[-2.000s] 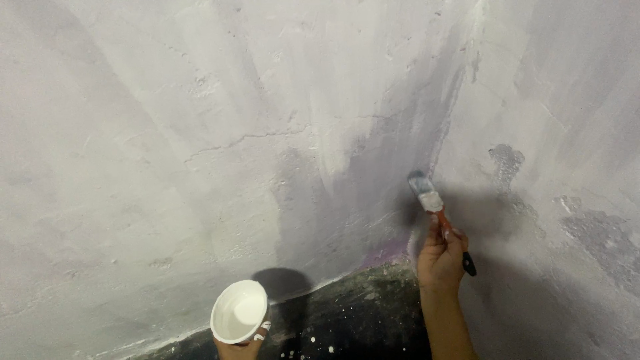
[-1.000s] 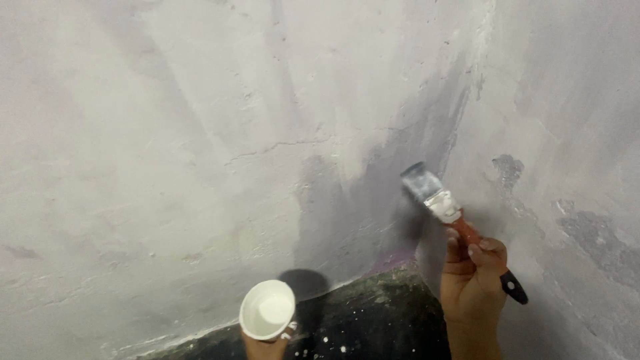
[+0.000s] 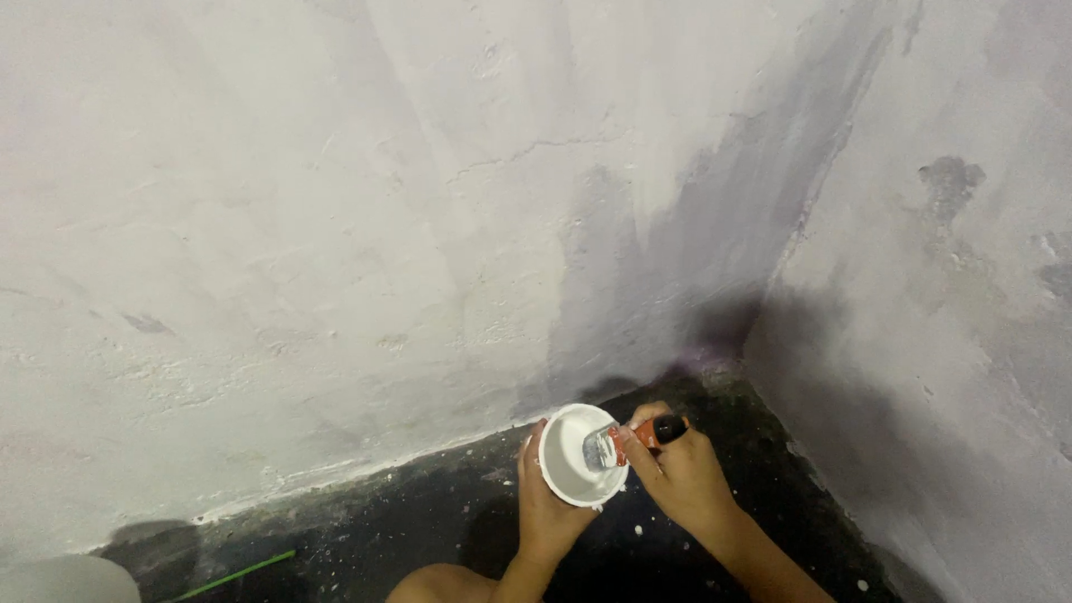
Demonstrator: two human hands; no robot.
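My left hand [image 3: 548, 507] grips a small white plastic tub [image 3: 559, 486] from its left side and below, with its open top facing me. White paint shows inside the tub and on its rim. A paintbrush [image 3: 649, 434] with an orange and black handle is in my right hand [image 3: 682, 481]. Its ferrule is smeared with white, and its head is inside the tub's mouth; the bristle tips are hard to make out. Behind the tub stands the wall [image 3: 335, 251], pale with a darker grey-purple patch [image 3: 662, 276] beside the corner.
A second wall [image 3: 946, 335] meets the first at the right, with grey blotches on it. The dark floor [image 3: 402, 528] carries white paint spots. A thin green stick [image 3: 239, 575] lies at the lower left, near a pale rounded object [image 3: 67, 579]. My bare knee [image 3: 440, 584] shows at the bottom edge.
My right hand has brought the brush down from near the wall corner to the tub, and its bristle end is now inside. The view has shifted, showing more floor.
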